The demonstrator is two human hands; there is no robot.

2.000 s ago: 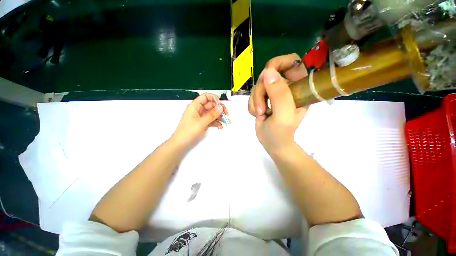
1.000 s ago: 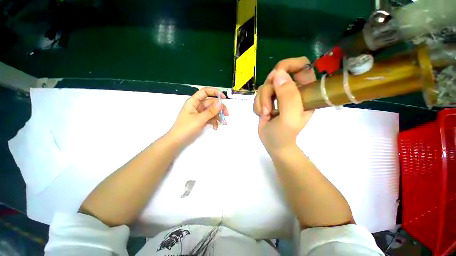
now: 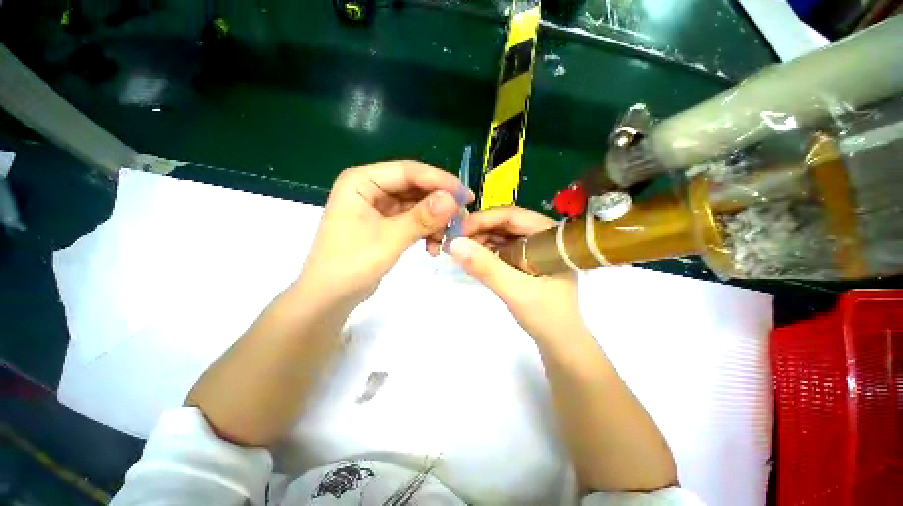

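My left hand (image 3: 381, 222) pinches a thin pale blue strip (image 3: 465, 176), which stands upright above the fingertips. My right hand (image 3: 520, 272) is around the narrow front end of the gold glue dispensing gun (image 3: 639, 230), and its thumb and fingertips meet the lower end of the blue strip. The gun comes in from the right, with white cable ties around it, a small red part (image 3: 570, 200) on top and clear plastic wrapped over its rear. The nozzle tip is hidden by the fingers.
A white work sheet (image 3: 683, 366) with a grey smudge lies under my arms. A red perforated basket (image 3: 822, 395) is at the right. A yellow and black divider (image 3: 507, 138) crosses the green surface (image 3: 396, 124) ahead. A thick pale tube (image 3: 762, 104) runs above the gun.
My hands have come together, and the blue strip now stands upright between them at the gun's front end. The gun has moved left and lower, with more of its wrapped rear in view.
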